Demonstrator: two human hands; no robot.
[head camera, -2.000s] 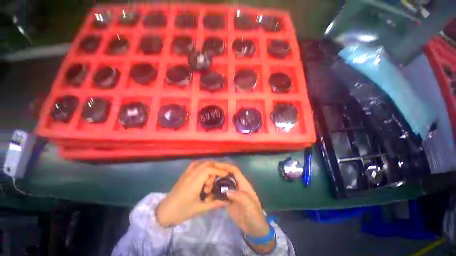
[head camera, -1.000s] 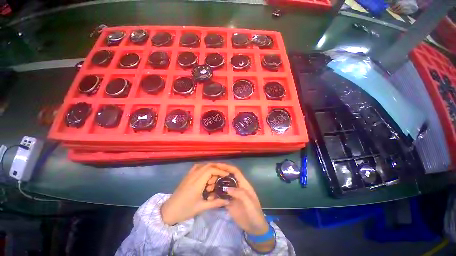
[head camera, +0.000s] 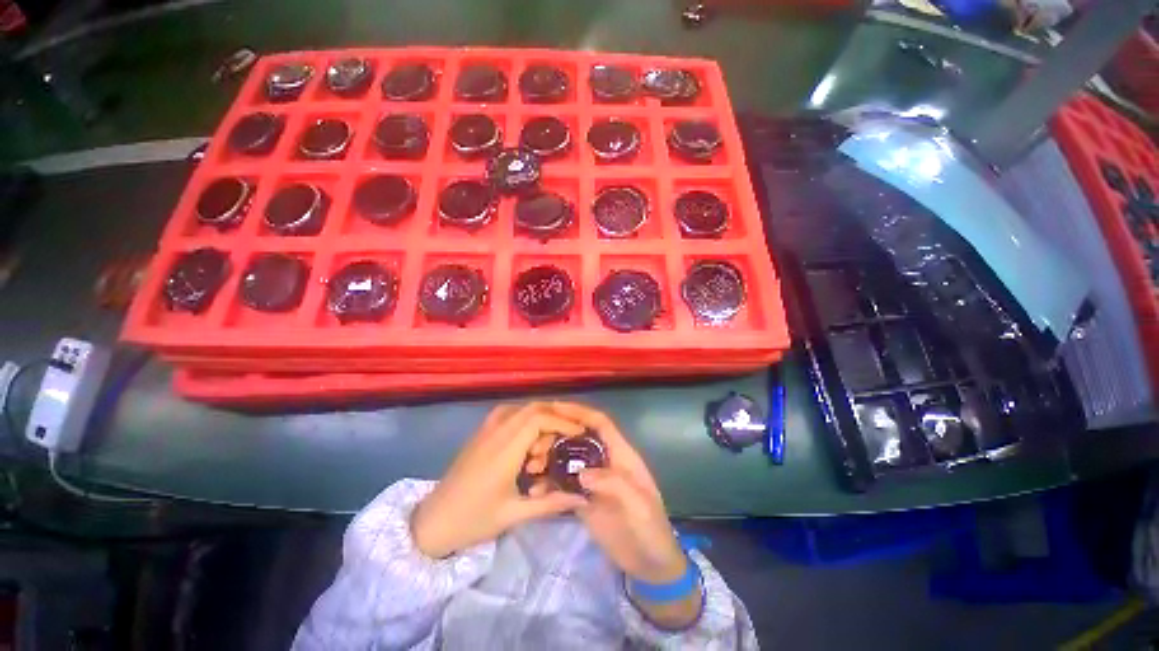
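A round black smartwatch head (head camera: 576, 457) with a small white mark on its face is held between both hands near my body. My left hand (head camera: 481, 490) holds it from the left, with a dark part showing between the fingers. My right hand (head camera: 623, 509) holds it from the right, thumb at the face's lower edge. Behind the hands lies a red foam tray (head camera: 458, 338), stacked on another, with smartwatch heads in its square pockets. One watch head (head camera: 514, 169) rests on the dividers between pockets. One in the front row shows lit digits (head camera: 544, 294).
A watch head (head camera: 735, 421) and a blue pen (head camera: 777, 425) lie on the green bench (head camera: 318, 445). A black tray (head camera: 845, 445) with clear film and a light-blue sheet (head camera: 972, 223) is at right. A white block with cable (head camera: 59, 397) is at left.
The view has shifted slightly. Both hands still hold the watch head in nearly the same pose. The lit digits on the front-row watch look different.
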